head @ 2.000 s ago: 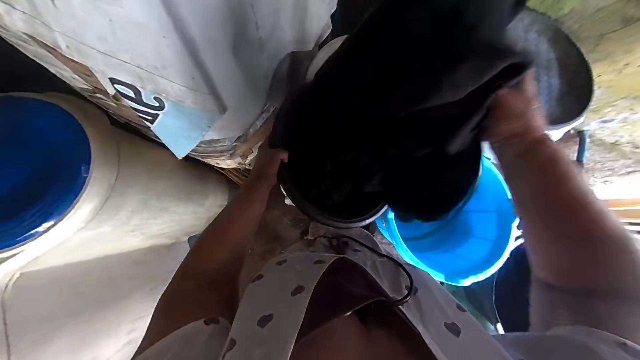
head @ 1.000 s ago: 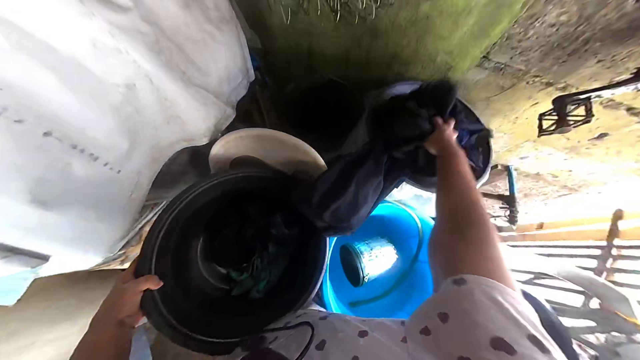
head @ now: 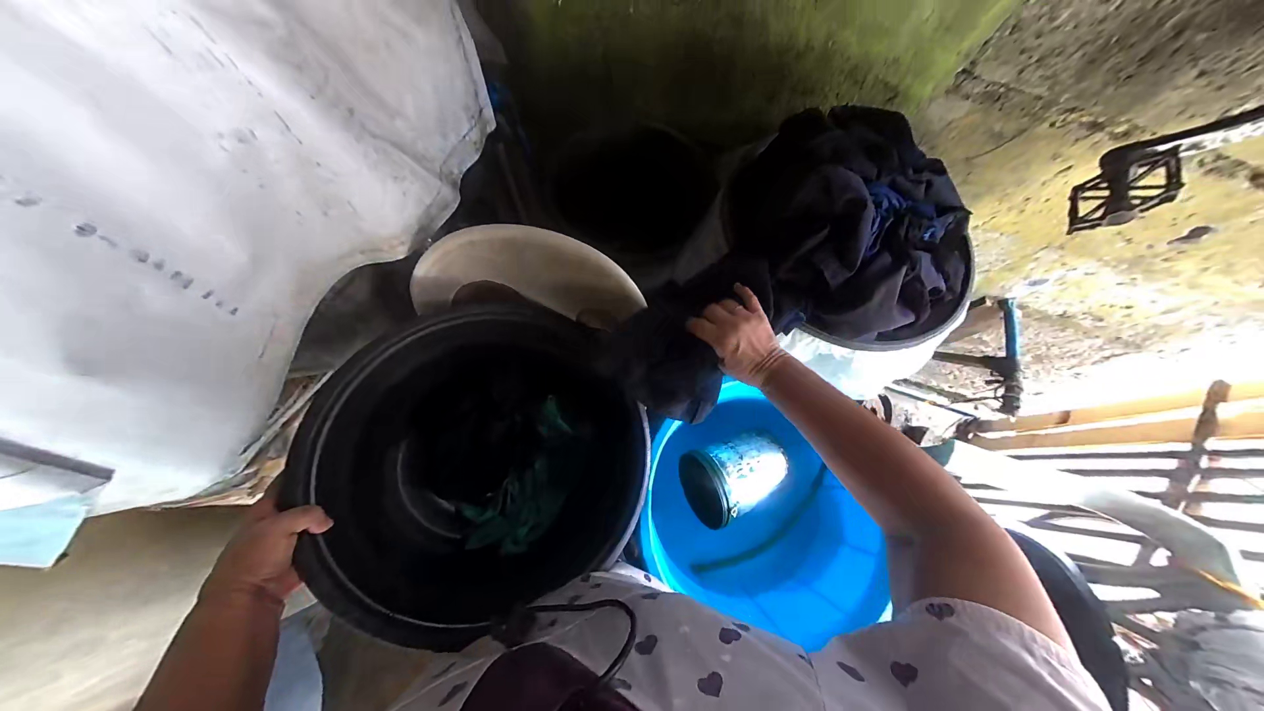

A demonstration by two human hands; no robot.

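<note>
My left hand (head: 269,553) grips the rim of a large black plastic tub (head: 365,533), thumb inside, fingers hidden behind the wall. Dark green cloth (head: 518,499) lies at the tub's bottom. My right hand (head: 736,334) is on a hanging part of dark cloth (head: 681,370) between the tub and a heaped container; its fingertips press into the fabric. The heap of dark wet-looking clothes (head: 839,232) fills the round container (head: 889,360) at upper right. Below my right forearm stands a blue plastic tub (head: 859,553) with a metal can (head: 731,479) lying in it.
A cream basin (head: 523,259) sits behind the black tub. A big white sack (head: 227,178) with printing fills the left side. At the right are a mossy wall (head: 1047,197), a blue-handled pipe valve (head: 1009,341) and a slatted fence (head: 1185,474).
The dark cloth over the black tub two seconds ago now lies mostly heaped in the upper-right container. My right hand has come back left from that heap since one second ago. The view has shifted.
</note>
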